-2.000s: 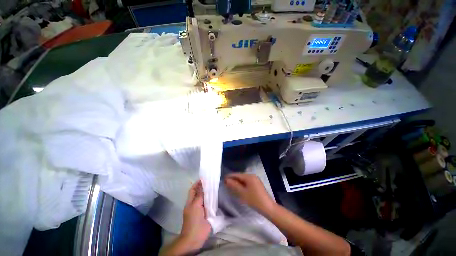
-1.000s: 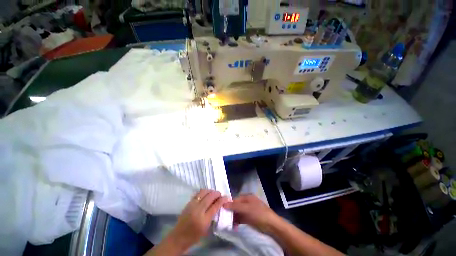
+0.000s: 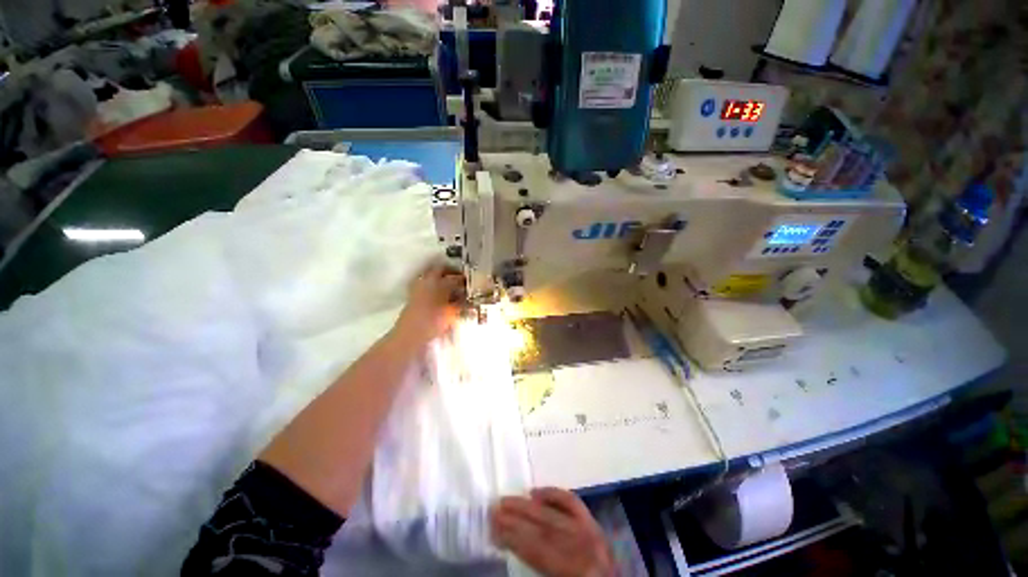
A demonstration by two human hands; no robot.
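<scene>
The white fabric [image 3: 135, 349] covers the left side of the table, and its striped part runs from under the machine's needle area down over the front edge. The cream sewing machine [image 3: 586, 254] has its lamp glowing over the presser foot, where glare hides detail. My left hand [image 3: 434, 302] is just left of the presser foot on the fabric, its fingertips partly hidden by the machine head and glare. My right hand [image 3: 552, 532] holds the fabric's right edge near the table's front edge.
A dark plate [image 3: 581, 340] and thin bluish tweezers or sticks [image 3: 663, 347] lie right of the needle. A bottle [image 3: 919, 265] stands far right. A white roll [image 3: 758, 505] hangs below the table edge. A blue unit [image 3: 606, 85] and control box [image 3: 727, 116] rise behind.
My left hand has moved from the fabric's edge in front up beside the presser foot. My right hand has shifted slightly lower on the fabric edge. The view has moved closer to the machine.
</scene>
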